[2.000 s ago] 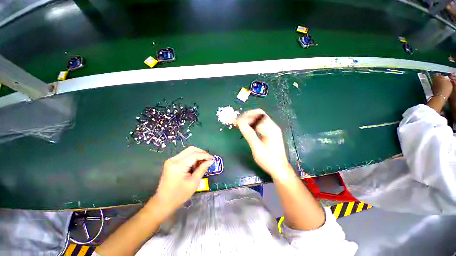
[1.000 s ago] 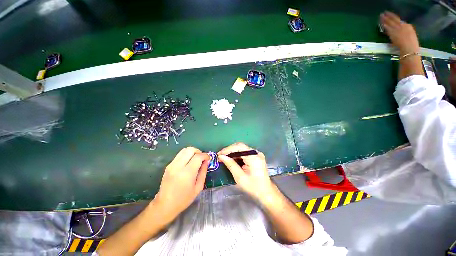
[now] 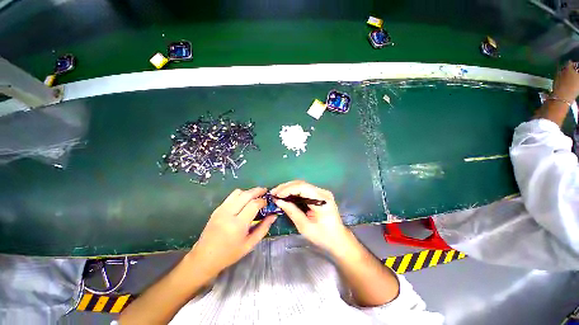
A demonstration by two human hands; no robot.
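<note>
A small dark housing with a blue inside [image 3: 270, 206] is held at the bench's front edge between my hands. My left hand [image 3: 232, 219] grips its left side with the fingertips. My right hand [image 3: 311, 212] holds a slim black tool like tweezers [image 3: 308, 200], its tip end at the housing and hidden by my fingers. A bit of yellow shows under the housing. A heap of dark and silver leaded components [image 3: 209, 147] lies beyond my left hand. A smaller heap of white bits [image 3: 294, 138] lies to its right.
Another housing [image 3: 338, 101] with its pale yellow battery [image 3: 316, 109] lies near the white rail [image 3: 254, 75]. Several housings sit on the green belt [image 3: 279, 44] beyond. A thin pale stick [image 3: 485, 157] and a person's white sleeve [image 3: 549, 159] are at right. Clear plastic [image 3: 38, 149] lies at left.
My right hand has come from the white heap to the housing and now holds the black tool. Over the last second both hands stayed at the housing. The person's hand at right drew back from the belt.
</note>
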